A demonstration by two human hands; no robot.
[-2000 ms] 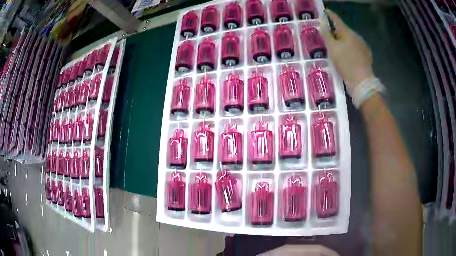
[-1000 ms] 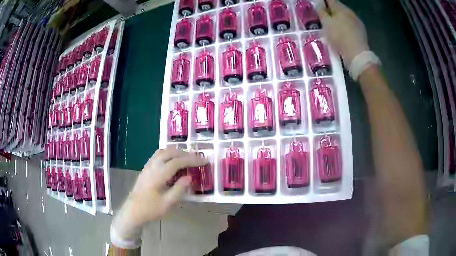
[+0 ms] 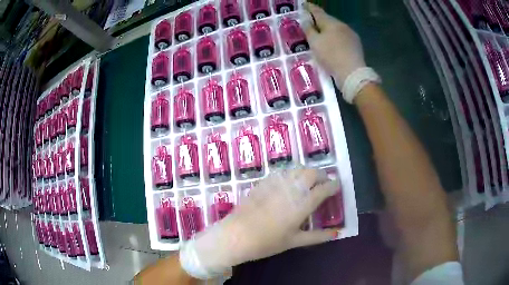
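Observation:
A white moulded tray (image 3: 347, 192) lies in front of me, with rows of glossy pink bottle-shaped units (image 3: 217, 156) with dark ends in its pockets. My left hand (image 3: 262, 217), in a whitish glove, reaches across the bottom row. Its thumb and a finger lie around the bottom-right unit (image 3: 329, 209) and it covers part of the units beside it. My right hand (image 3: 335, 47), also gloved, grips the tray's upper right edge. A thin dark thing shows at its fingertips; I cannot tell what it is.
Filled trays (image 3: 92, 161) stand at the left on the dark green bench mat (image 3: 117, 133). More layered trays are at the far left. A stack of tray edges (image 3: 446, 94) curves along the right, with pink units beyond. A pale metal post (image 3: 83, 28) is at the upper left.
My left hand has come into view and moved along the bottom row from the left units to the right end. The tray and my right hand now show further left in the picture.

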